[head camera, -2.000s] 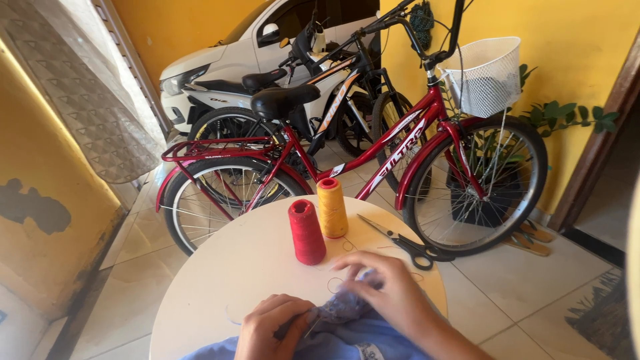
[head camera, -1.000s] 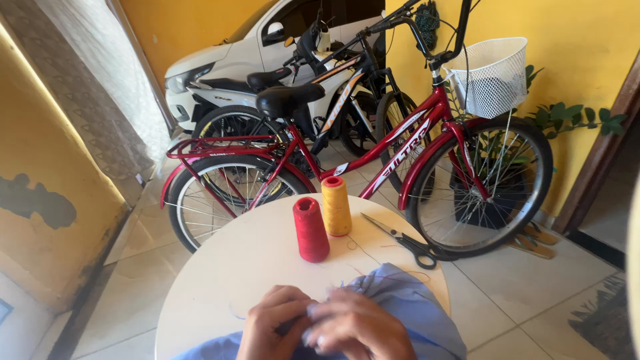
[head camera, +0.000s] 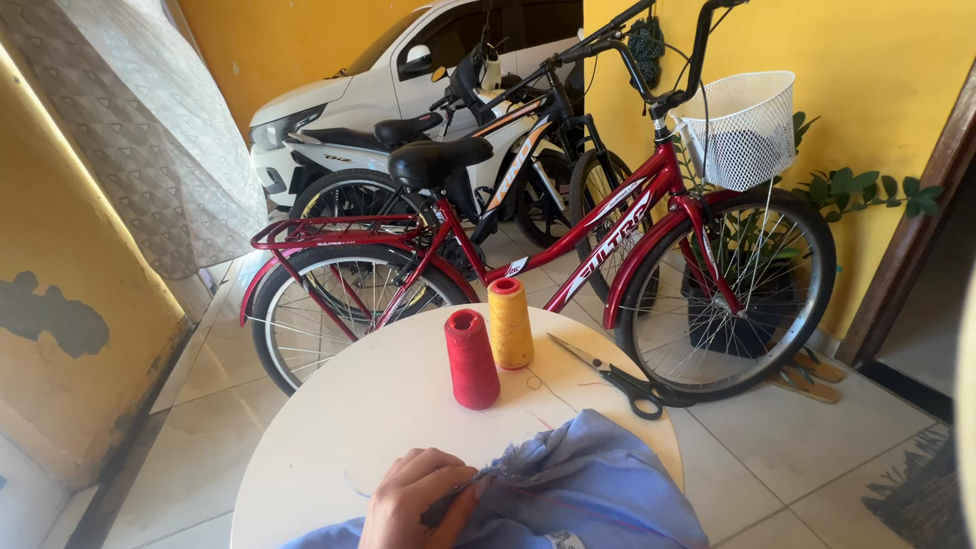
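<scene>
My left hand (head camera: 423, 499) pinches the frayed edge of a blue cloth (head camera: 587, 488) at the bottom of the view. My right hand is out of the frame. A red thread runs across the cloth. Behind it, on the round white table (head camera: 328, 412), stand a cone of red thread (head camera: 471, 362) and, just behind to its right, a cone of yellow thread (head camera: 510, 324). To their right lies a pair of scissors with black handles (head camera: 618, 377), blades towards the cones. Loose thread pieces lie between the scissors and the cloth.
Past the table's far edge stands a red bicycle (head camera: 564, 244) with a white basket (head camera: 736, 130). Behind it are another bicycle, a motorcycle and a white car (head camera: 335, 99). A potted plant (head camera: 740, 305) stands behind the front wheel. A curtain (head camera: 145, 130) hangs at left.
My right hand, at the cloth beside my left in both earlier frames, has gone out of view. The cloth's frayed edge now shows to the right of my left hand, which still holds it.
</scene>
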